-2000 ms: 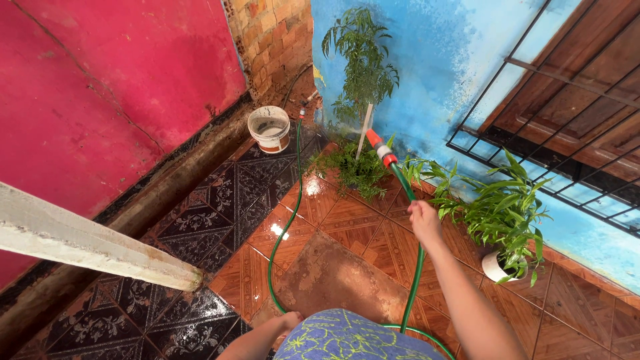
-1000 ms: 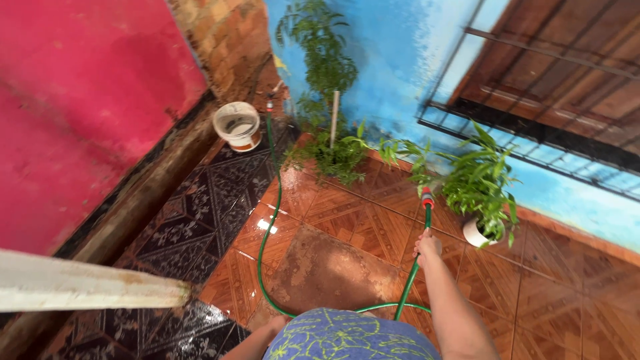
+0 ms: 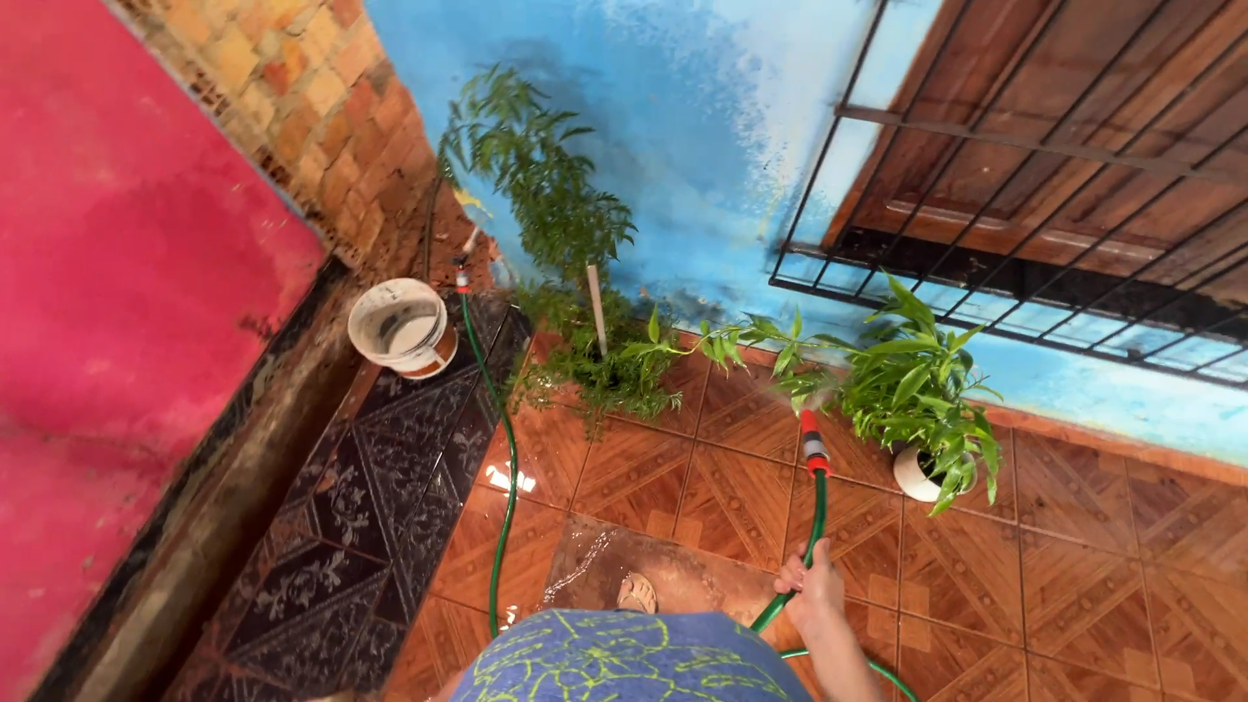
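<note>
My right hand (image 3: 814, 585) grips a green garden hose (image 3: 819, 517) a little below its red and grey nozzle (image 3: 815, 444). Fine spray leaves the nozzle tip toward the leaves of a leafy plant in a white pot (image 3: 916, 476). To the left, a taller plant (image 3: 546, 175) with a light wooden stake (image 3: 597, 310) stands by the blue wall. The hose's far end joins a tap (image 3: 462, 273) in the corner. My left hand is out of view; only a sliver of skin shows beside the patterned blue shirt.
A white plastic bucket (image 3: 402, 327) stands near the corner on dark tiles. A black window grille (image 3: 975, 214) juts from the blue wall. The pink wall (image 3: 136, 234) has a low ledge (image 3: 244, 468) along its foot. Orange floor tiles (image 3: 1082, 585) shine wet in places.
The nozzle has moved from in front of the staked plant to beside the potted plant. The view has shifted, and the white post seen earlier is out of frame. A sandalled foot now shows.
</note>
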